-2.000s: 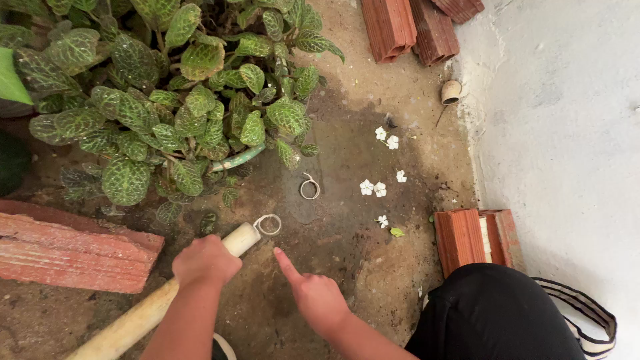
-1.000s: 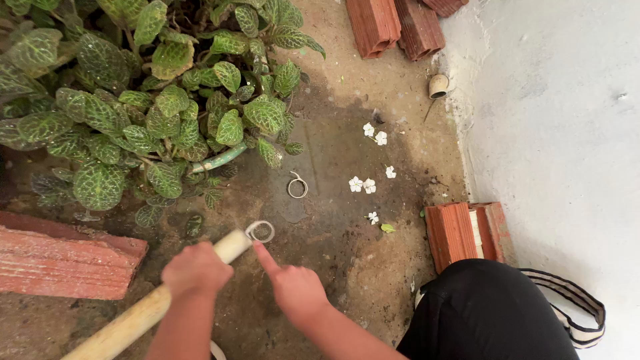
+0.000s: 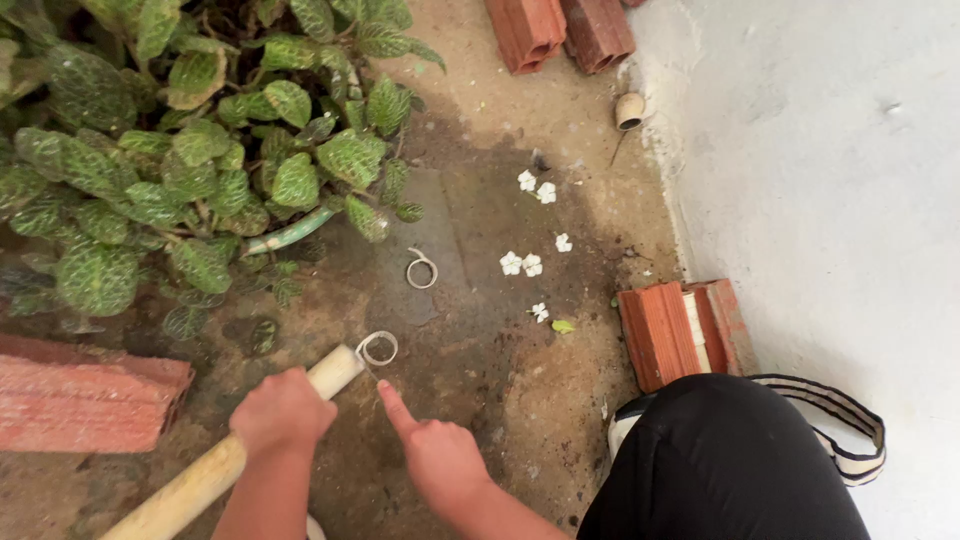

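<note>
My left hand (image 3: 283,414) is wrapped around a pale plastic pipe (image 3: 187,480), which slants up toward the middle of the view. At the pipe's upper end a thin curled strip (image 3: 379,348) stands out in a loop and touches the rim. My right hand (image 3: 442,454) is closed with its index finger stretched toward that end. A thin, dark, blade-like tool (image 3: 370,372) shows between the fingertip and the pipe; its handle is hidden by the hand. Another curled strip (image 3: 422,271) lies on the wet concrete floor, apart from the pipe.
A leafy potted plant (image 3: 202,157) fills the upper left. Hollow red bricks lie at the left (image 3: 82,397), top (image 3: 529,34) and right (image 3: 658,334). White flowers (image 3: 511,263) and a pipe fitting (image 3: 629,111) lie near the white wall (image 3: 825,187). My black-clad knee (image 3: 720,457) is at lower right.
Two seconds ago my right fingertip was farther from the pipe end; now it is close below the loop. My left hand keeps its grip on the pipe.
</note>
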